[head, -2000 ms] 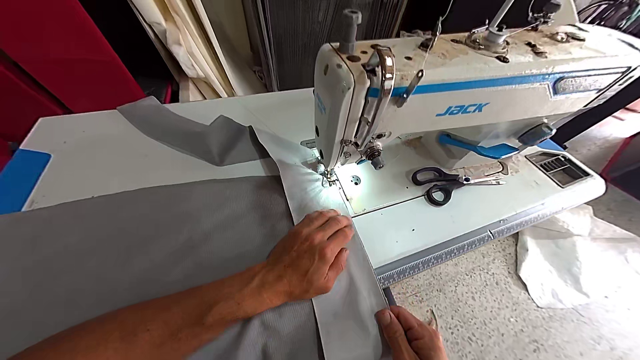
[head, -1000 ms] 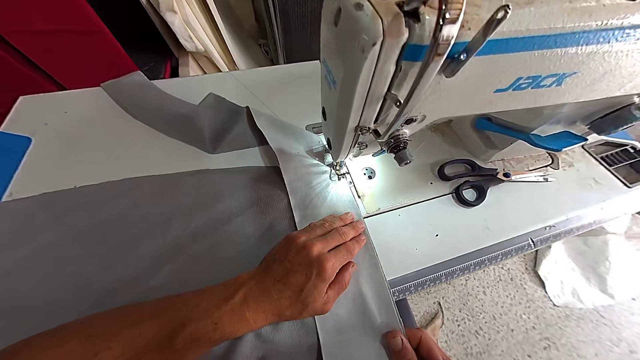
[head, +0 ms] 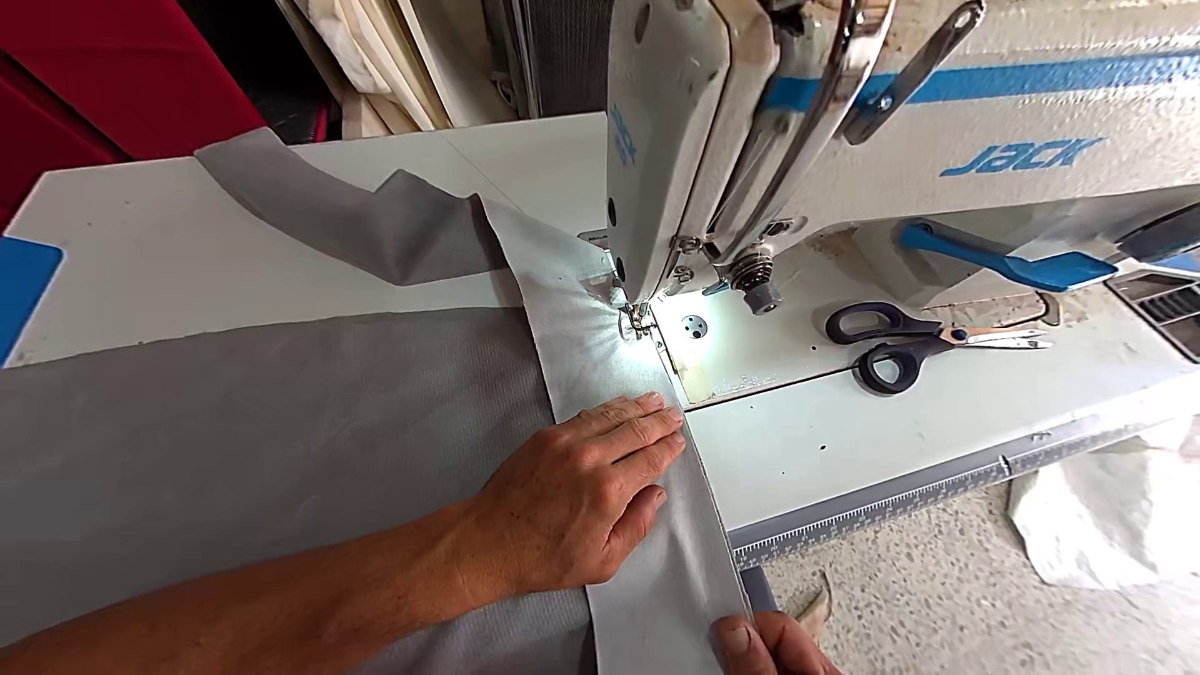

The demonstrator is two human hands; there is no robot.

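A long grey fabric strip (head: 647, 562) lies along the edge of a larger grey fabric panel (head: 281, 431) and runs under the presser foot (head: 637, 323) of a Jack sewing machine (head: 900, 141). My left hand (head: 581, 492) presses flat on the strip, just in front of the foot, with its fingers towards the strip's right edge. At the bottom of the view, my right hand (head: 773, 645) pinches that edge between thumb and fingers; much of this hand is out of frame. Beyond the foot, the strip's far end lies loosely folded on the white table (head: 141, 244).
Black-handled scissors (head: 900, 347) lie on the machine bed, right of the needle. Above them is a blue lever (head: 1012, 258). A measuring tape (head: 872, 511) runs along the table's front edge. A white sheet or bag (head: 1097, 516) lies on the floor at the right.
The view has moved closer to the machine. Both hands stay on the fabric, the left flat on the strip and the right at its edge.
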